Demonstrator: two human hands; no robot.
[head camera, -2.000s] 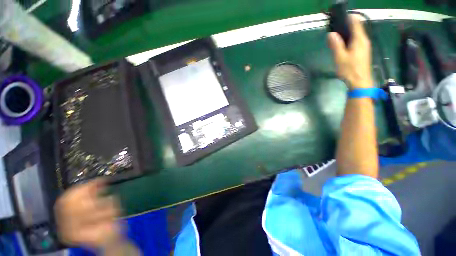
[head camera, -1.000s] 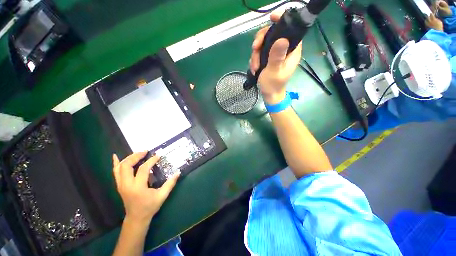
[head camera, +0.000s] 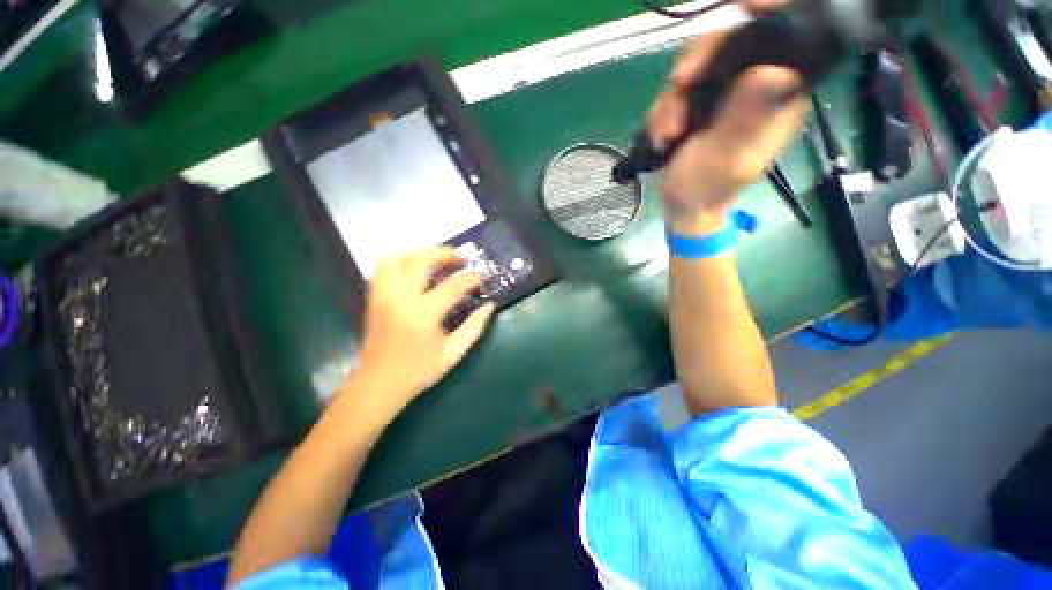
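The tablet unit lies open on the green mat in its black foam holder, its silver-white rectangle showing. My left hand rests over its circuit-board end, fingers spread and bent; whether a small part is under the fingertips is hidden. My right hand is blurred and grips the black electric screwdriver. The driver's tip is over the round mesh-like screw dish, at its right side. Screws are too small to tell.
The black parts tray with silver bits lies left of the unit. Dark tweezers, a narrow black box, a white plug and a white round fan are at the right. A purple ring shows at the left edge.
Over two seconds, my left hand has come from beside the parts tray onto the board end. My right hand has brought the screwdriver down to the dish. The camera view has shifted.
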